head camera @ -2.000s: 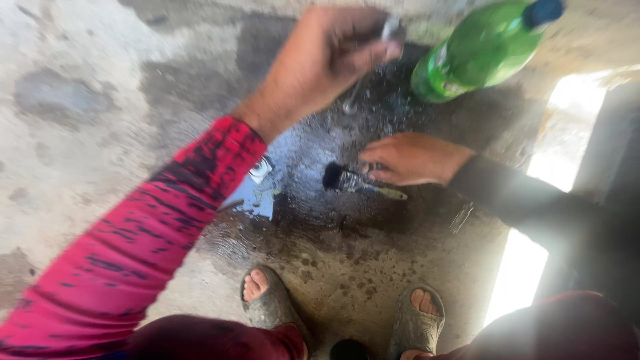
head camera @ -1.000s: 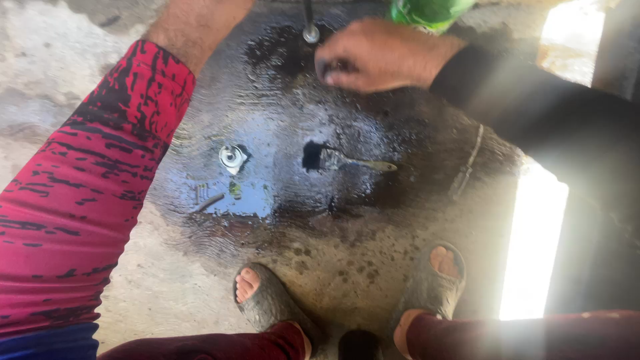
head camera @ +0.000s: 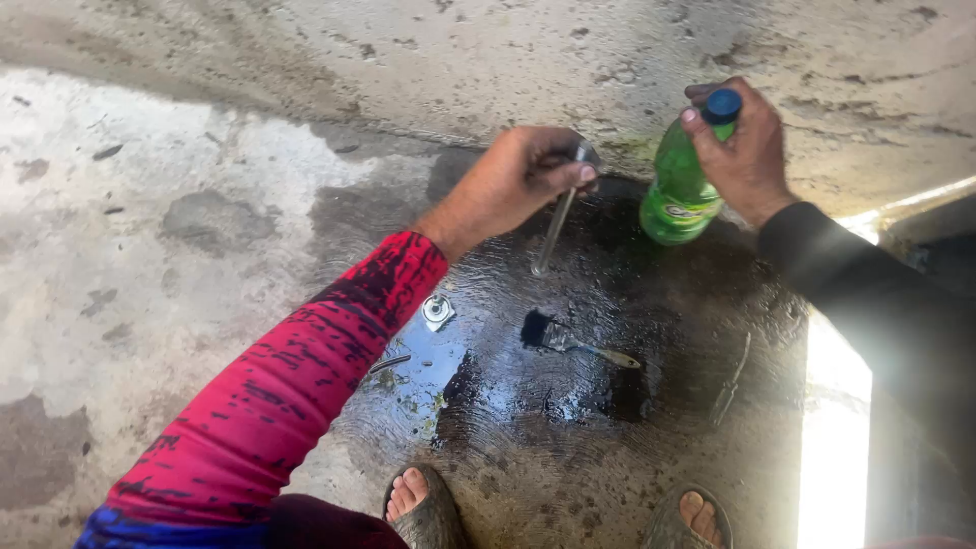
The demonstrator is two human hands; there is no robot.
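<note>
My left hand [head camera: 545, 171], in a red and black sleeve, grips the upper end of a thin metal rod [head camera: 557, 229] that slants down over the wet floor. My right hand [head camera: 740, 152], in a dark sleeve, holds a green plastic bottle [head camera: 679, 187] by its neck, just under the blue cap [head camera: 722, 106]. Below the rod a paintbrush [head camera: 560, 336] with dark bristles lies on the wet concrete. Left of it is a small metal fitting [head camera: 437, 311] with a round centre. What the rod's top end is joined to is hidden by my fingers.
A rough concrete wall [head camera: 534, 69] rises behind my hands. Dark liquid covers part of the concrete floor [head camera: 488, 427]. A short dark strip [head camera: 390, 364] lies at the left, a thin tool-like object [head camera: 730, 381] at the right. My sandalled feet stand at the front.
My right hand, empty near the brush two seconds ago, now grips the green bottle's neck. The rod stood beside my right hand one second ago; my left hand now holds it.
</note>
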